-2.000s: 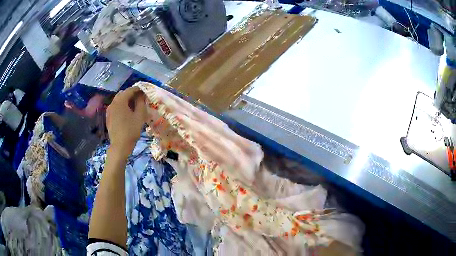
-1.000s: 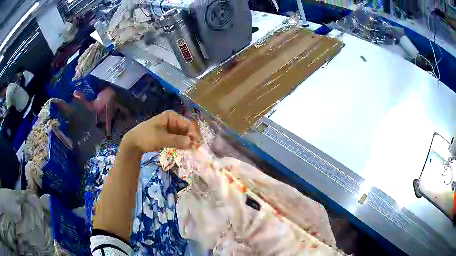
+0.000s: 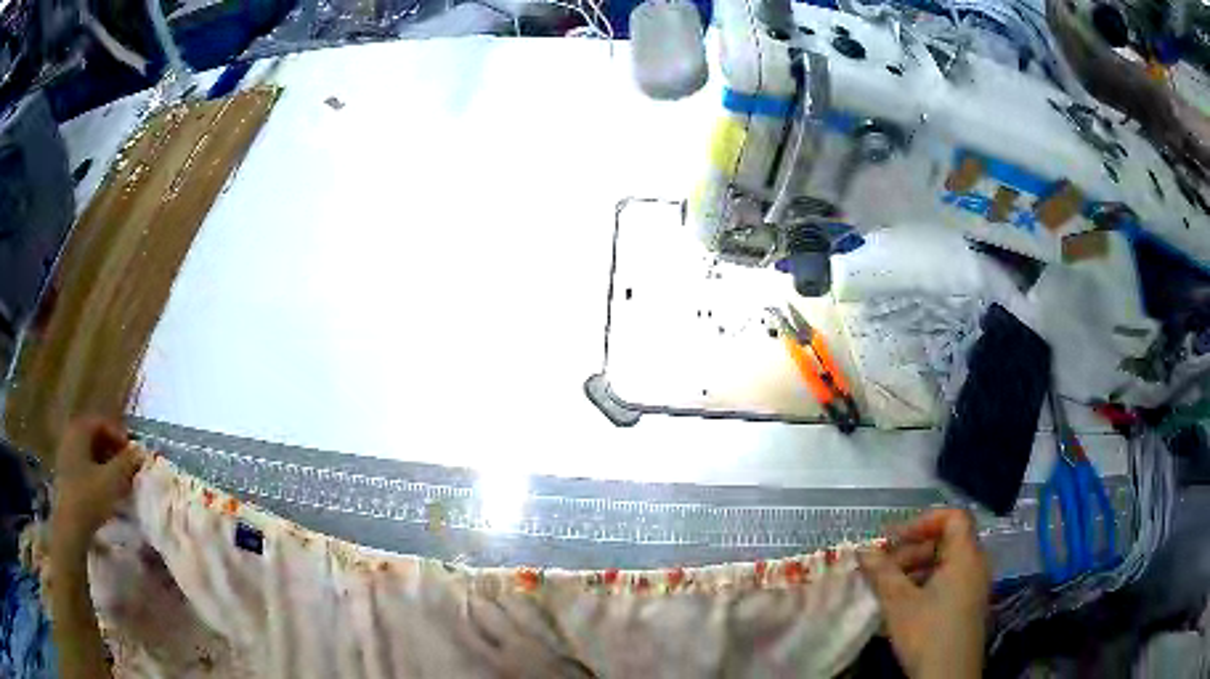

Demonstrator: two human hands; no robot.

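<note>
A pale cream-pink garment [image 3: 504, 617] with an orange-red flowered top edge hangs at the table's front edge. My left hand [image 3: 100, 467] pinches one end of that edge at the far left. My right hand [image 3: 936, 584] pinches the edge at the right. The edge is spread between my hands in a shallow sag along the ruler-marked strip [image 3: 637, 517]. A small dark label [image 3: 248, 536] shows near my left hand. The lower part of the garment is cut off by the picture's bottom.
A white sewing machine [image 3: 783, 133] stands at the upper right. Orange-handled snips [image 3: 819, 371] lie by its bed. A black flat rectangle [image 3: 995, 409], perhaps a phone, and blue-handled scissors [image 3: 1075, 511] lie at the right. A long cardboard strip [image 3: 146, 239] lies at the left.
The view has turned right to the sewing machine. The garment has come up from over the blue floral cloth to the table edge, spread between both hands. My right hand now shows clearly.
</note>
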